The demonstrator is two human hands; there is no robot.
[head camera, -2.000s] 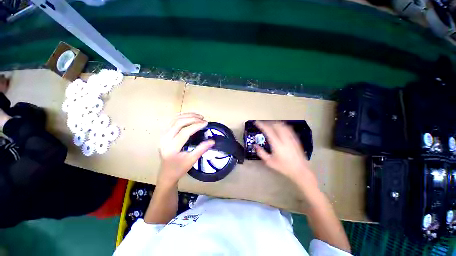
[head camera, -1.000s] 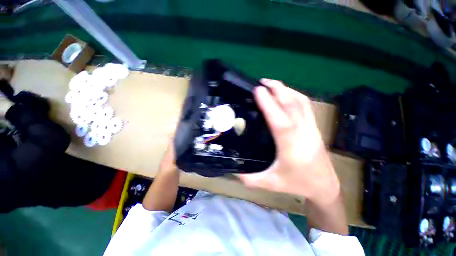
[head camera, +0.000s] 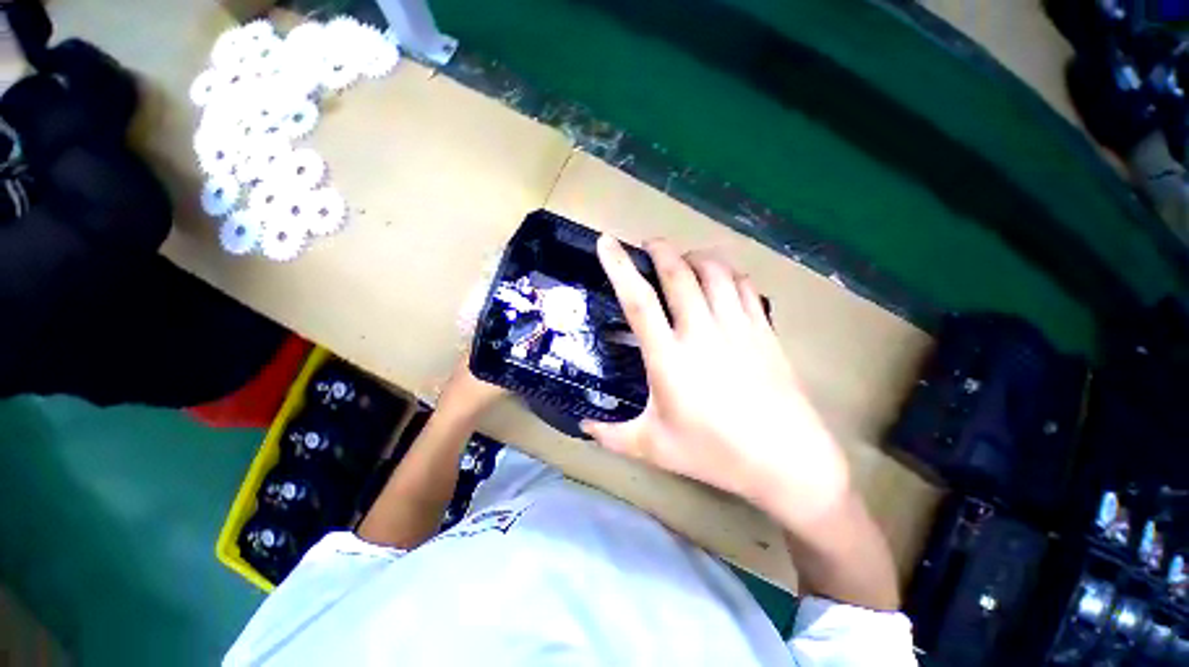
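A black base housing (head camera: 563,371) is held over the tan bench in front of me, its open side up. Whitish parts, likely the motor and wiring, show inside it. My right hand (head camera: 711,371) grips its right side, with fingers over the top rim and the thumb at the near edge. My left hand (head camera: 477,352) is mostly hidden behind the left side of the housing; only its edge and the wrist show. The round fan unit is not visible; whether it is under the housing cannot be told.
White gears (head camera: 267,137) are piled on the bench (head camera: 404,248) at left. A neighbour's dark sleeve (head camera: 78,156) is beyond. Black housings (head camera: 998,404) stand at right. A yellow crate (head camera: 248,502) with black units is at lower left. The green conveyor (head camera: 626,78) runs behind the bench.
The housing went from the bench up into my hands, and now appears lower and less tilted than one second ago. The view has turned, so the bench slopes down to the right.
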